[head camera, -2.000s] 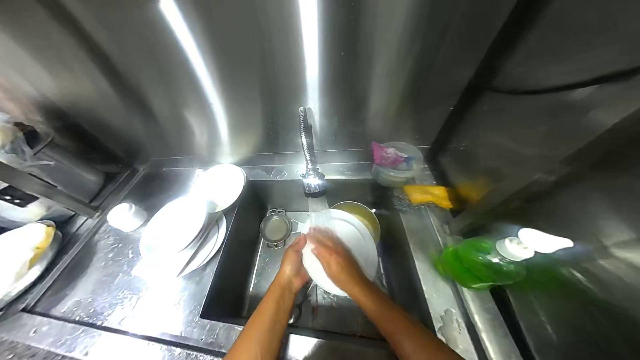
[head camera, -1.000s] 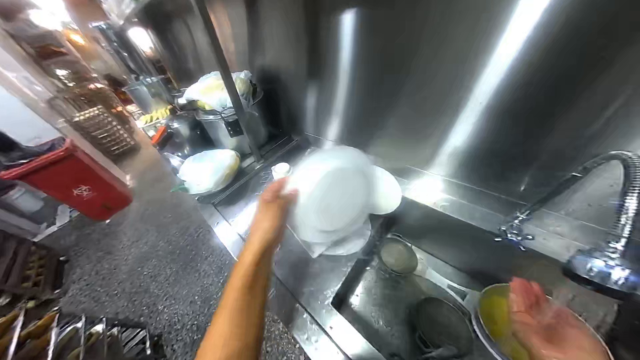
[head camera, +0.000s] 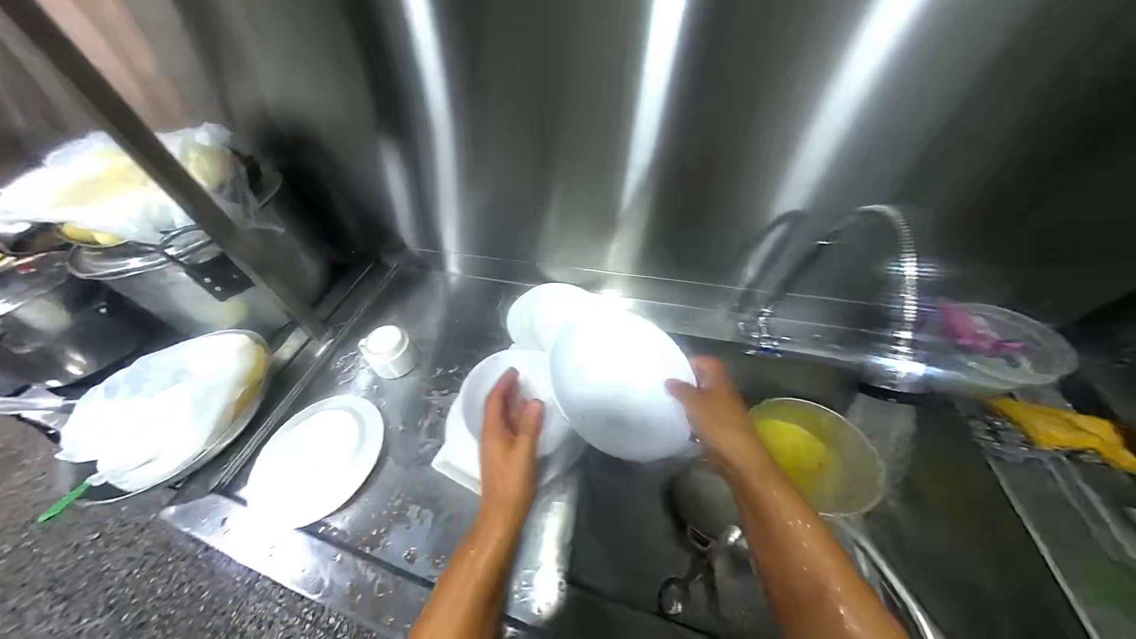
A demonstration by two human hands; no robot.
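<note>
My right hand (head camera: 714,408) grips the right edge of a white bowl (head camera: 617,386), tilted over the left edge of the sink. My left hand (head camera: 512,439) is at a smaller white bowl (head camera: 486,390) on the steel drainboard; its thumb and fingers are apart, and whether it grips the rim cannot be told. Behind them are more white dishes (head camera: 541,311), partly covered. A white plate (head camera: 315,461) lies flat further left, near a small white cup (head camera: 388,352). In the sink are a bowl with something yellow (head camera: 821,457) and metal utensils (head camera: 701,555).
A spring-necked faucet (head camera: 905,293) stands behind the sink. To its right are a clear plastic tub (head camera: 1021,346) and a yellow cloth (head camera: 1065,430). A bag-covered tray (head camera: 169,413) and a lidded metal pot (head camera: 177,275) stand left, beyond a slanted metal post (head camera: 151,160).
The view has swung widely. A white plate now lies apart on the drainboard at left. My right hand, holding nothing one second ago, now holds a white bowl.
</note>
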